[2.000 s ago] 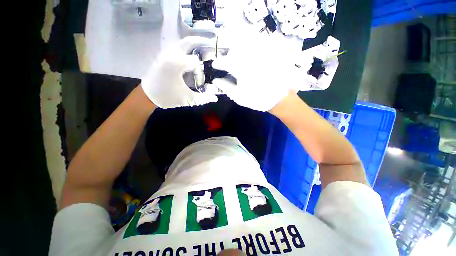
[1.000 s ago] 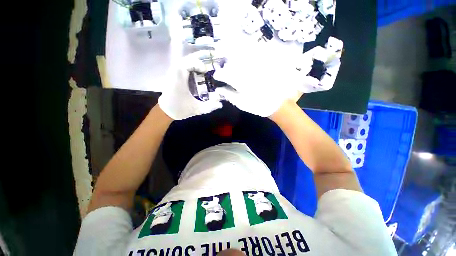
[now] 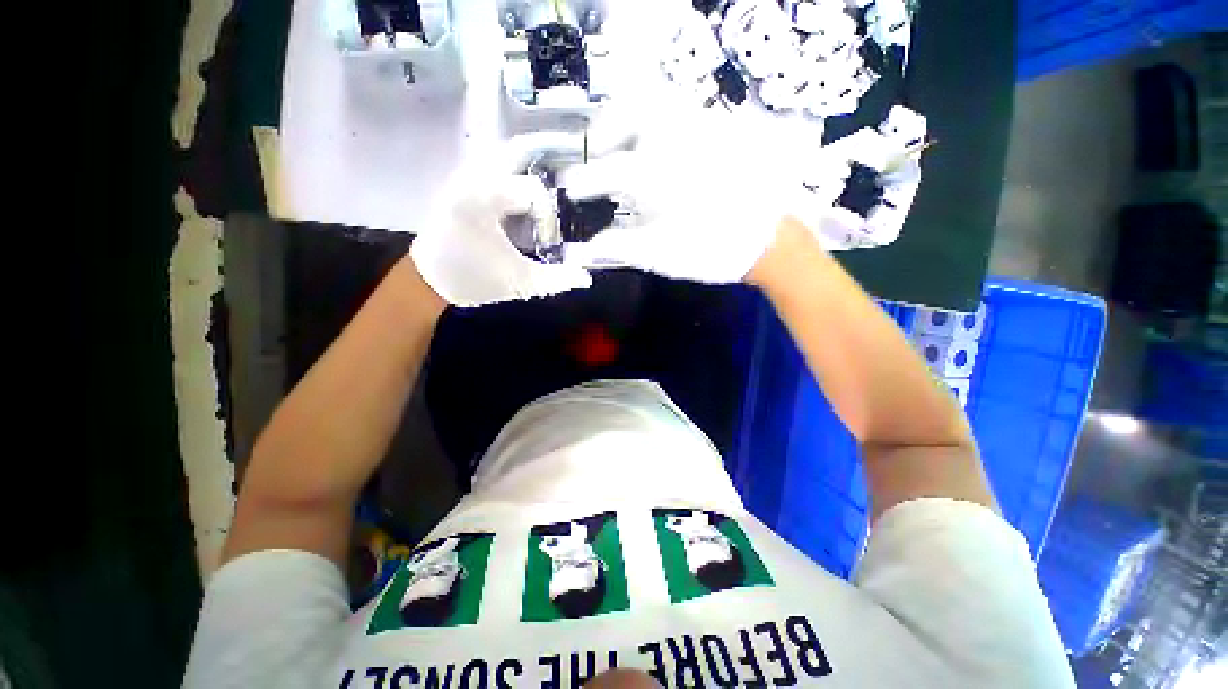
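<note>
A white plastic housing with a dark unit (image 3: 586, 215) inside is between my two white-gloved hands at the near edge of the white sheet. My left hand (image 3: 492, 229) holds its left side, fingers curled round it. My right hand (image 3: 687, 202) is on its right side; its fingers blend with the bright sheet. Filled housings stand farther back, one at the top middle (image 3: 555, 54) and one at the upper left (image 3: 391, 24). Another filled housing (image 3: 865, 186) lies right of my right hand, with a thin yellow wire.
A heap of white caps (image 3: 795, 54) lies at the upper right of the white sheet (image 3: 364, 148). The dark green bench top (image 3: 963, 162) shows at the right. A blue bin (image 3: 1030, 404) with holed white trays (image 3: 949, 337) stands lower right. A worn cream edge (image 3: 202, 377) runs down the left.
Both hands stay on the housing and have shifted slightly. The dark unit shows at a different angle than one second ago. The whole view has shifted a little.
</note>
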